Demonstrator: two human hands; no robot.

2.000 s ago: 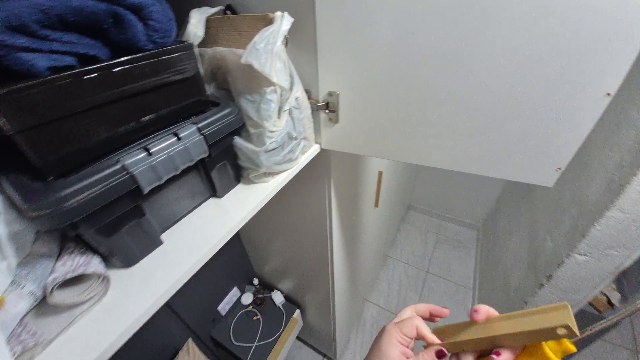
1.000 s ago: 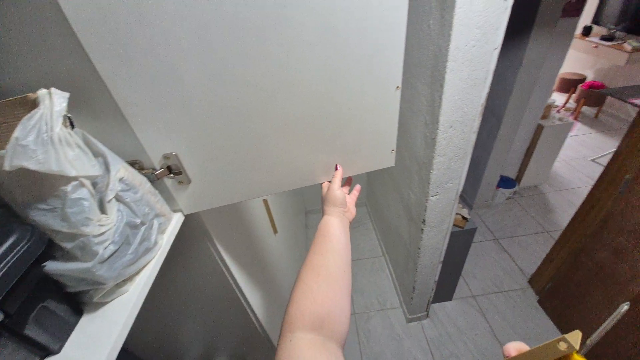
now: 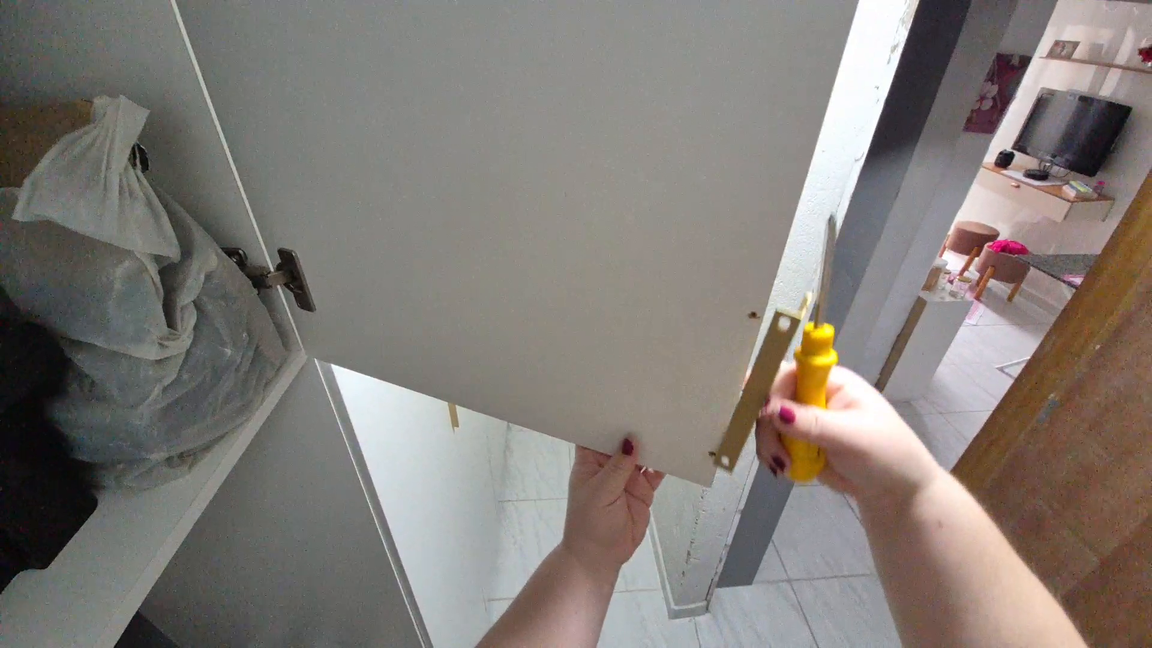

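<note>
My left hand (image 3: pixel 612 499) grips the bottom edge of the white cabinet door (image 3: pixel 540 225), thumb on its inner face. At the door's lower right edge, my right hand (image 3: pixel 823 423) holds a screwdriver (image 3: pixel 813 396) with a yellow handle, its shaft pointing up. The same hand also holds a gold-coloured metal handle (image 3: pixel 758 391) with a hole at each end, beside the door's edge. One small screw hole (image 3: pixel 754 315) shows in the door near the handle's upper end; another is partly visible by its lower end.
A metal hinge (image 3: pixel 286 277) joins the door to the cabinet at left. A tied plastic bag (image 3: pixel 171 333) stands on the white shelf (image 3: pixel 207 477). Right of the door are a rough wall edge (image 3: pixel 711 531) and a brown wooden door (image 3: pixel 1071 450). A television (image 3: pixel 1071 130) is in the room beyond.
My right hand has raised the screwdriver and gold-coloured handle from the lower right to the door's edge. My left hand now grips the door's bottom edge. The view has shifted right since the earliest frame.
</note>
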